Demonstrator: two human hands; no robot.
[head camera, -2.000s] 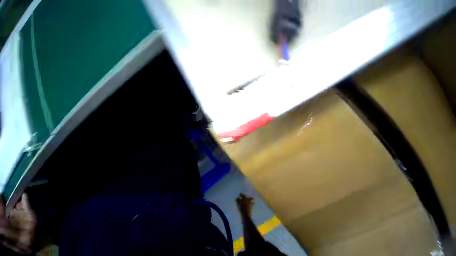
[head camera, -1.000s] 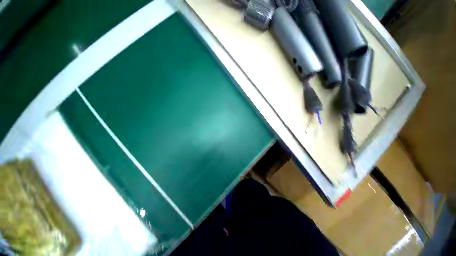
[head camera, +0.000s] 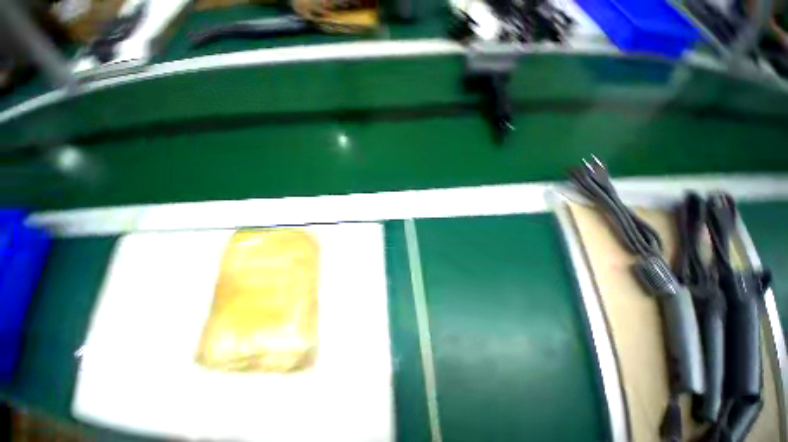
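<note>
Neither of my hands is in view. The gold-brown padded block (head camera: 263, 300) lies on the white work mat (head camera: 352, 345) in front of me, left of centre, with nothing on it. At the right, several dark grey handle tubes (head camera: 683, 338) with bundled power cords (head camera: 629, 220) lie side by side in the pale-edged handle and cord tray (head camera: 596, 315). One cord's plug end sticks out over the tray's far edge. The picture is somewhat blurred.
The green conveyor belt (head camera: 285, 147) runs across beyond a pale rail (head camera: 302, 208). A dark part (head camera: 497, 104) lies at its far side. A blue bin (head camera: 19, 289) is cut off at the left edge. Across the belt are another blue bin (head camera: 641, 26) and small black parts (head camera: 523, 21).
The view has swung up from the floor, cartons and tray corner to the bench and belt. The hand at the lower left two seconds ago is out of view. The padded block now shows whole.
</note>
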